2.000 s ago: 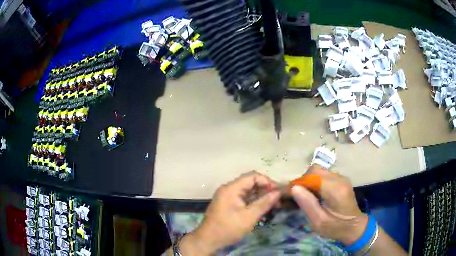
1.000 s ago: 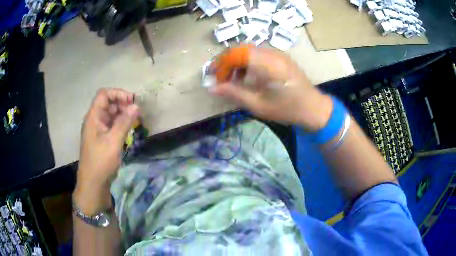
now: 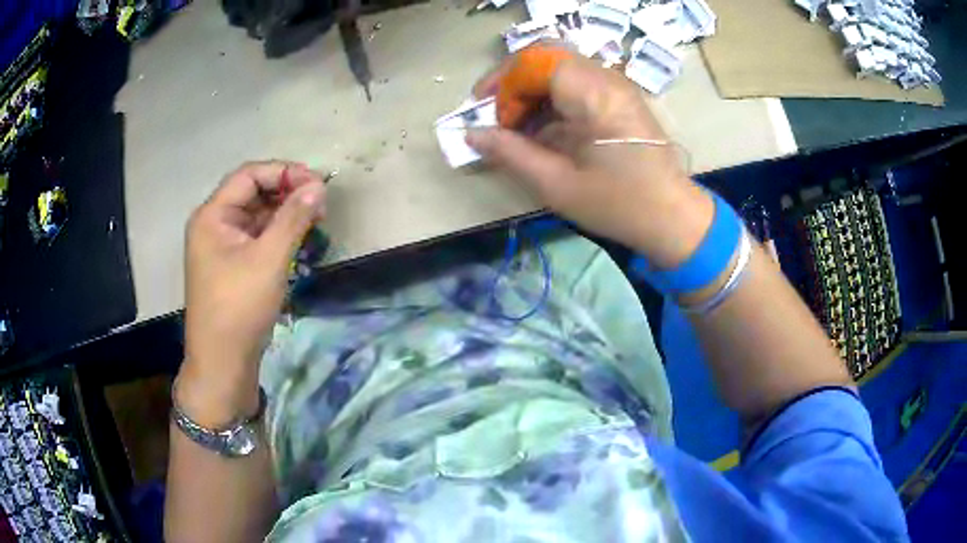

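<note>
My left hand (image 3: 249, 239) pinches a small circuit board (image 3: 309, 252) with a red lead wire (image 3: 285, 182) between thumb and fingers, over the front edge of the beige mat. Most of the board is hidden by the hand. My right hand (image 3: 578, 138), with an orange finger cot (image 3: 527, 82), holds a white plug housing (image 3: 458, 133) above the mat, its open side partly visible. The two hands are apart. The soldering iron tip (image 3: 355, 59) points down at the top, between the hands.
White housings (image 3: 652, 64) lie in a loose pile at top right, with more on a brown cardboard sheet (image 3: 742, 55). A lone board (image 3: 48, 213) lies on the black mat (image 3: 90, 255) at left. A rack of boards (image 3: 848, 276) stands at right. A blue cord (image 3: 543, 278) hangs over the lap.
Since two seconds ago, the hands have separated and the right took up a white housing. Over the last second the housing has turned into clearer view. The camera view has shifted.
</note>
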